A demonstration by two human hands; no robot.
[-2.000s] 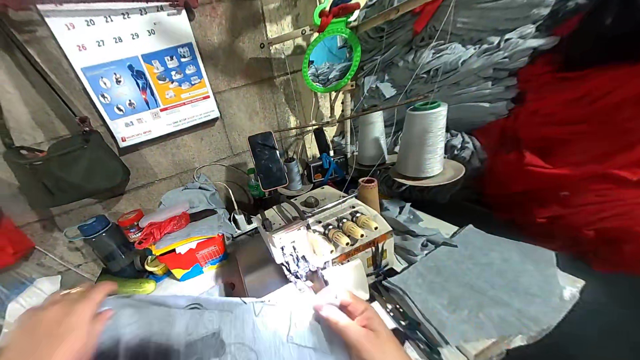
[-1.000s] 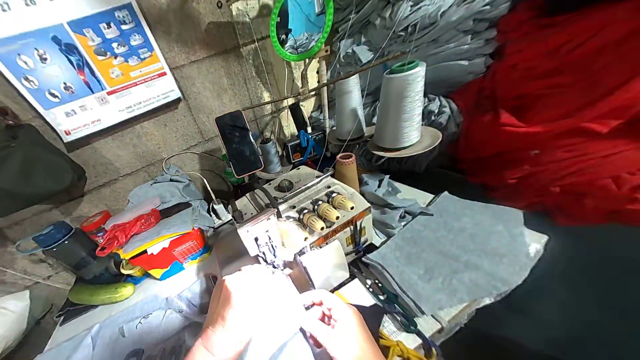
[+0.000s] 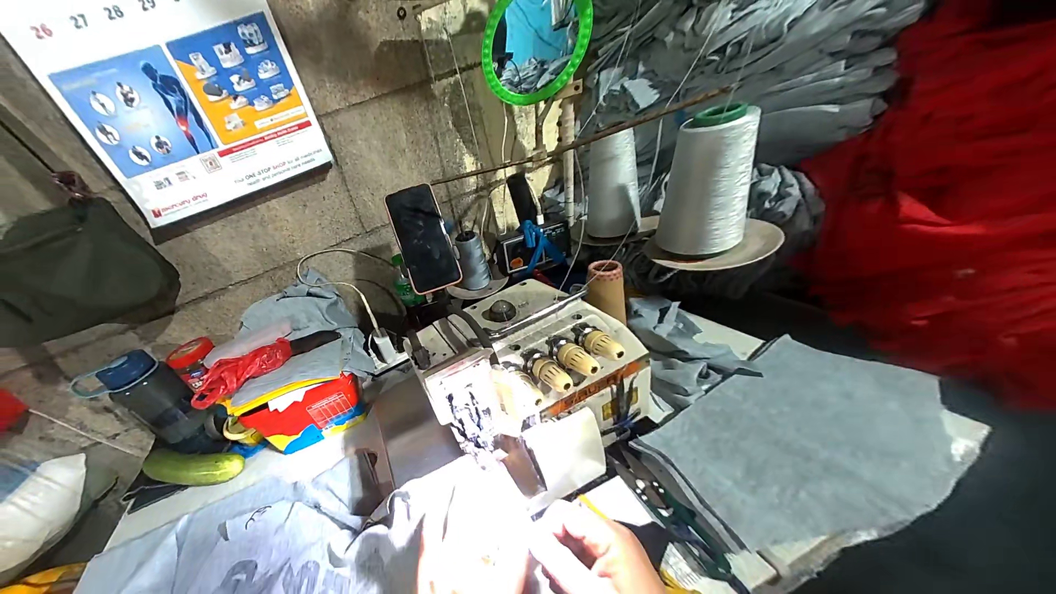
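Observation:
An overlock sewing machine (image 3: 536, 371) with several tension knobs stands at the middle, its lamp glaring on the needle area. Light grey fabric (image 3: 272, 528) with dark marks spreads over the table front and runs up to the presser foot. My left hand (image 3: 470, 544), washed out by the light, lies on this fabric just below the needle area. Close to its right, my right hand (image 3: 594, 549) pinches the fabric's edge with bent fingers. Further right, a grey cloth panel (image 3: 808, 445) lies flat at the table's corner.
Large white thread cones (image 3: 714, 181) stand behind the machine, near a phone (image 3: 422, 239) on a holder. A dark bottle (image 3: 157, 400), a cucumber (image 3: 194, 468) and a red box (image 3: 305, 412) are at left. Green-handled scissors (image 3: 685, 520) lie right of my hands. Red cloth (image 3: 949, 206) hangs at right.
Two seconds ago my hands were far apart on the fabric; now they are close together below the needle area. The view has turned somewhat to the right since the first frame.

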